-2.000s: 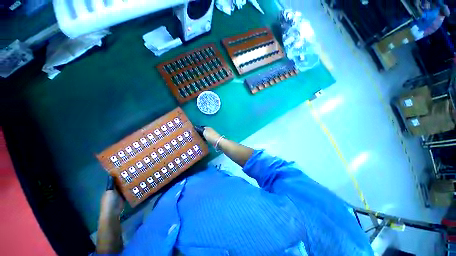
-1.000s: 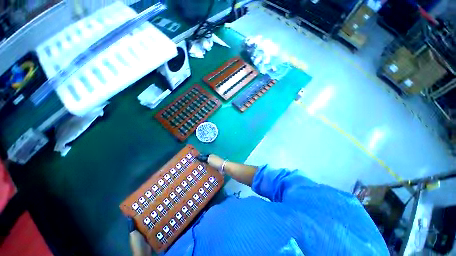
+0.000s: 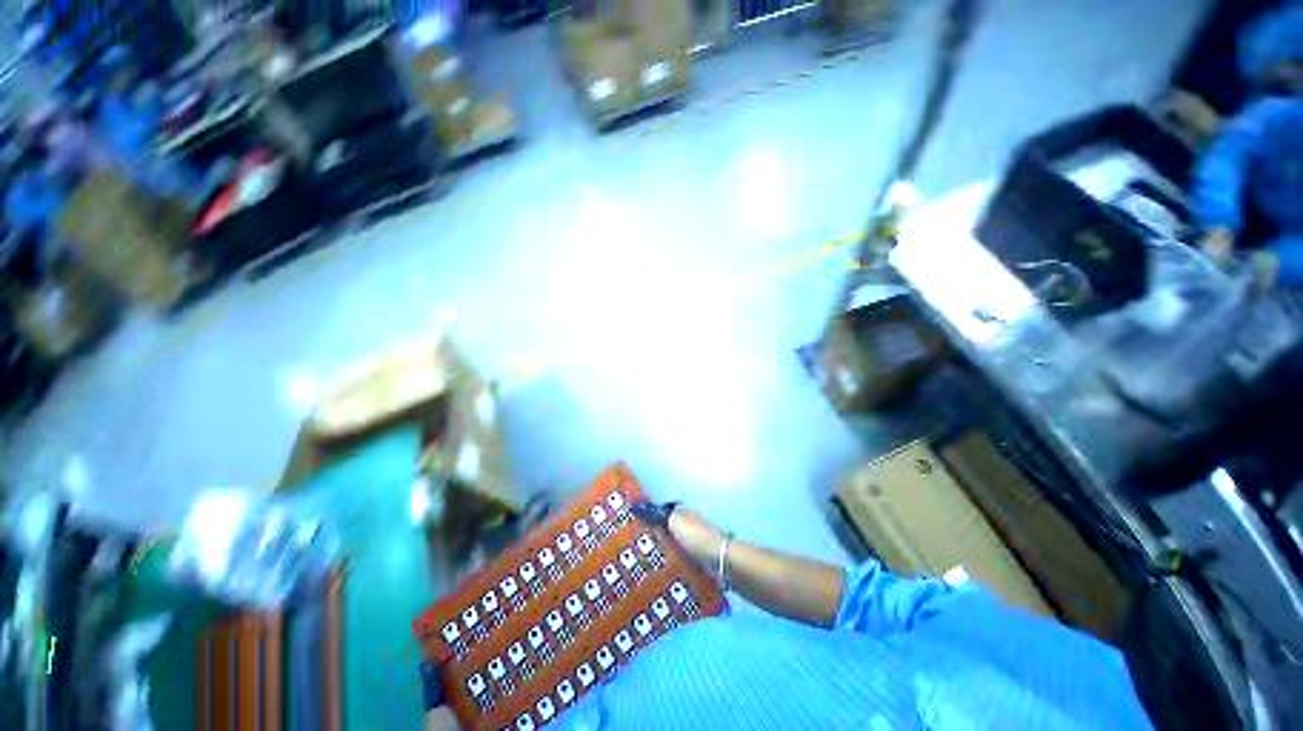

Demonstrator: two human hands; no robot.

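Observation:
A reddish-brown fixture board (image 3: pixel 550 617) with three rows of small silver-white parts is held in front of the blue smock at the bottom centre. My right hand (image 3: pixel 686 540) grips its upper right corner, with a black covering on the fingertips. My left hand (image 3: pixel 437 703) is at the board's lower left edge, mostly cut off by the picture's bottom; a dark fingertip covering shows there. The board's lower edge is cut off too.
Blurred brown boards (image 3: pixel 243 668) and a clear plastic heap (image 3: pixel 246 543) lie on the green bench (image 3: pixel 375 500) at left. An open cardboard box (image 3: pixel 386 389) stands beyond. Flat cardboard (image 3: pixel 936 521) and a bench with a black bin (image 3: pixel 1065 236) are right, where a person (image 3: pixel 1265 164) works.
The view has swung right, away from the green bench towards the floor and another bench. The board has stayed in both hands and moved along with the body.

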